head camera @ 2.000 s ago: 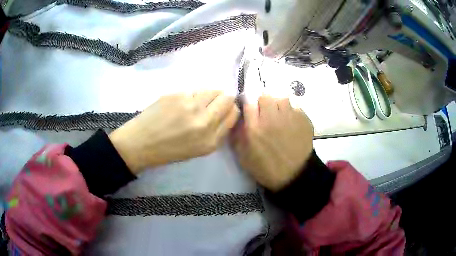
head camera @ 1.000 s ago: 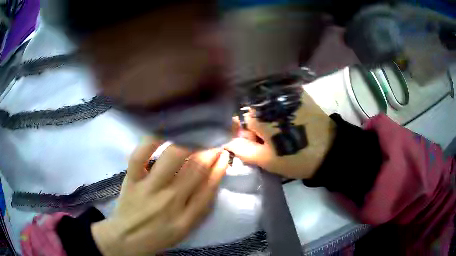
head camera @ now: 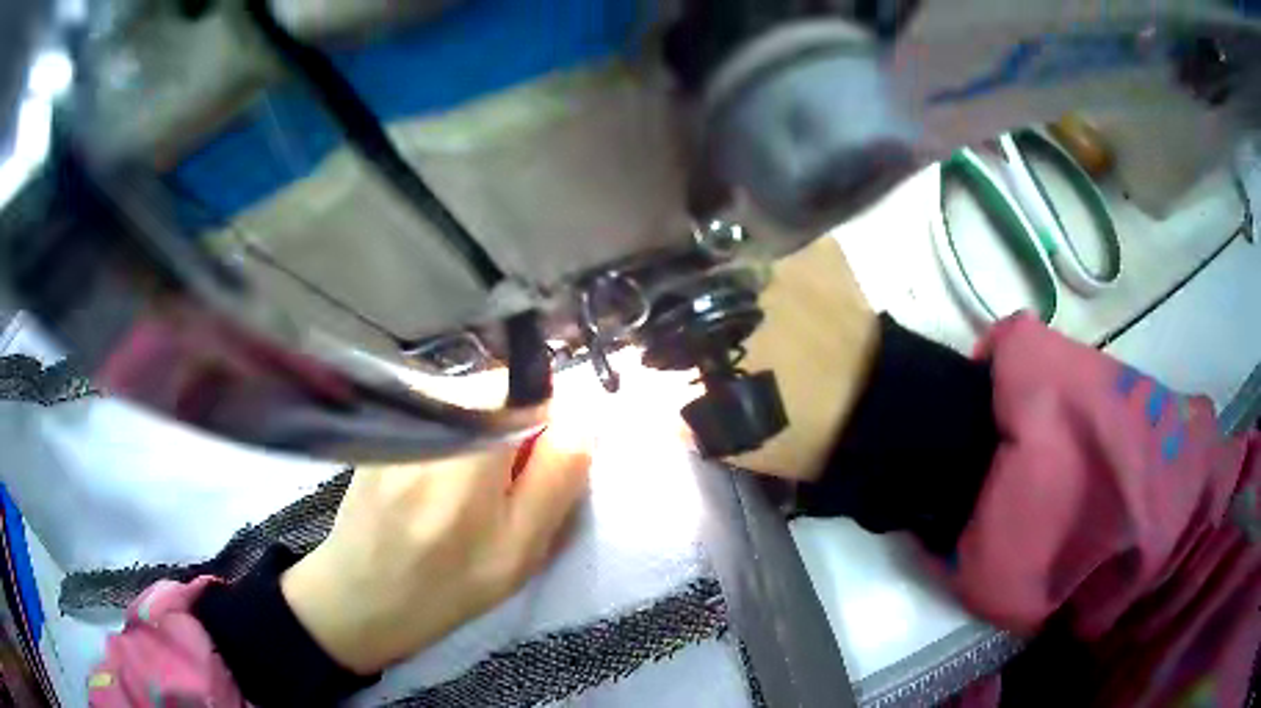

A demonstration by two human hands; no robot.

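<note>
The pale garment body (head camera: 180, 470) with dark fuzzy seam allowances (head camera: 588, 650) lies on the machine table. A grey strip (head camera: 777, 595) runs down beside it. My left hand (head camera: 436, 546) rests on the garment, its fingertips at the bright needle area and partly hidden by the machine. My right hand (head camera: 809, 353) is behind the black knob (head camera: 736, 412) of the thread tension assembly, its fingers hidden. The needle and presser foot are lost in glare and behind the sewing machine head (head camera: 456, 166). Whether either hand pinches the cloth cannot be told.
Green-and-white scissors (head camera: 1037, 235) lie right of the machine, beside a wooden-handled tool (head camera: 1083, 143). A ruler edge (head camera: 954, 671) runs along the table front at the lower right. A blurred dark curved machine part (head camera: 277, 374) blocks the view at left.
From two seconds ago, my head has come closer over the machine and my right hand has gone behind the tension knob. My left hand has shifted slightly up since one second ago.
</note>
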